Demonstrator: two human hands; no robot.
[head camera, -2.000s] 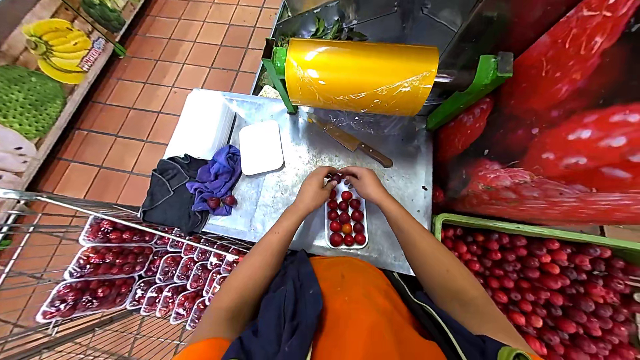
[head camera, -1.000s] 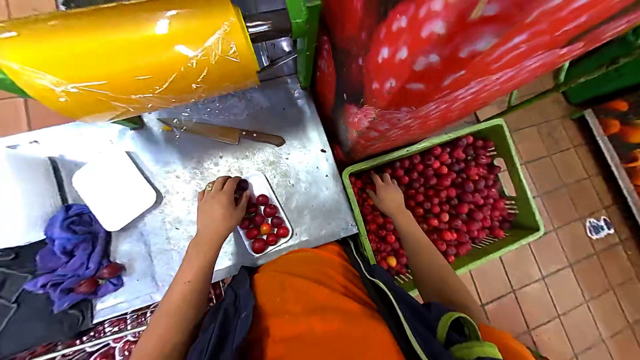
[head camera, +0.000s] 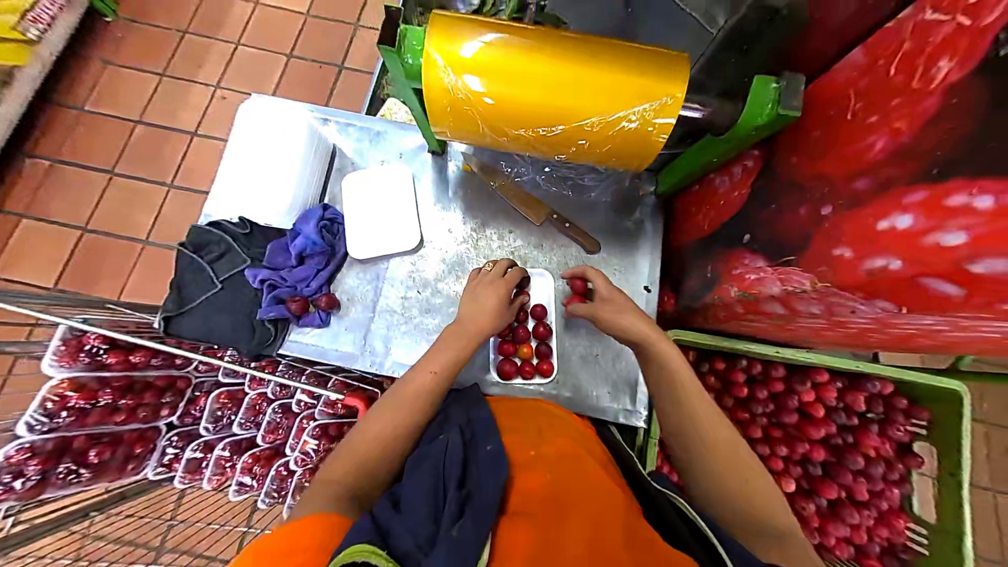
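Note:
A white foam tray (head camera: 550, 285) lies on the metal table, its lower part filled with red plums (head camera: 542, 331) and one orange one. My left hand (head camera: 490, 297) rests over the tray's upper left side, its fingers on dark plums near the top; whether it grips one is hard to tell. Just right of the tray, my right hand (head camera: 602, 305) holds red plums (head camera: 577, 287) between thumb and fingers, above the table. Farther left lies an empty white foam tray (head camera: 382, 211).
A knife (head camera: 542, 209) lies behind the tray, below a roll of plastic film (head camera: 555, 90). Purple cloth (head camera: 305, 256) with two plums, dark cloth (head camera: 224, 283) and stacked trays (head camera: 272, 161) are left. A wire cart (head camera: 177, 346) holds wrapped trays; a green crate (head camera: 957, 441) holds plums.
My right hand has moved from the plum crate back to beside the tray and now holds plums. My left hand remains at the tray's upper left. The view has swung back left.

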